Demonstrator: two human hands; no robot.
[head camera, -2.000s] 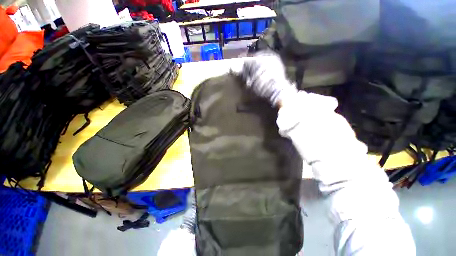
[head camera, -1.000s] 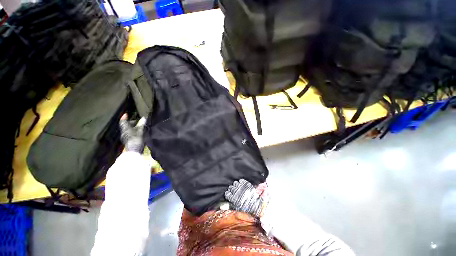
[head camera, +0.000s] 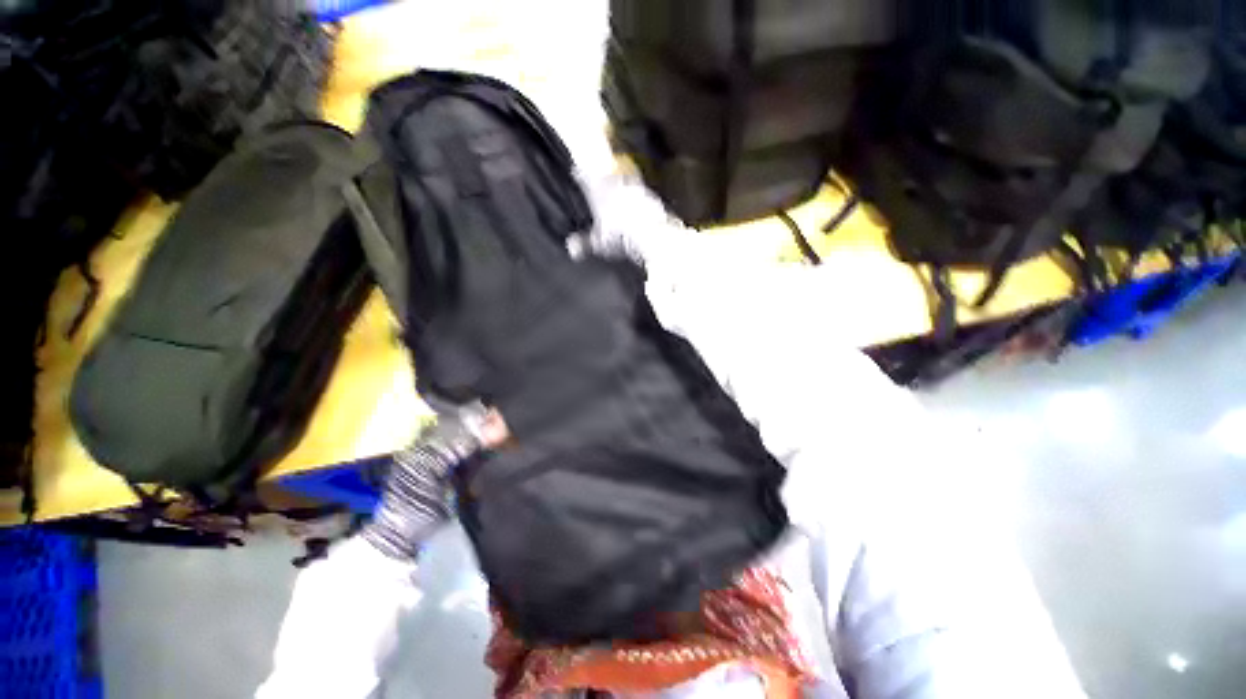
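A limp backpack (head camera: 560, 328) lies with its smooth black lining facing up, its upper end on the table and its lower end over the near edge, against my front. My left hand (head camera: 444, 458), in a grey-and-white striped glove, grips its left edge, thumb on the lining and other fingers hidden. My right hand (head camera: 608, 239) is at its upper right edge, blurred and overexposed, with fingertips at the lining's border. An olive strap (head camera: 376, 225) shows at the upper left edge. An olive backpack (head camera: 205, 301) lies front up on the flat stack at the left.
The pale-yellow table (head camera: 369, 396) runs across the view. Dark stacked bags (head camera: 123, 109) stand at the far left. Fuller olive bags (head camera: 806, 103) stand at the right with webbing tails hanging. A blue crate (head camera: 41, 615) is on the floor at lower left.
The backpack, earlier olive side up, is now lining up. Since a second ago, my right hand has moved from its bottom to its upper right edge, and my left hand down its left edge.
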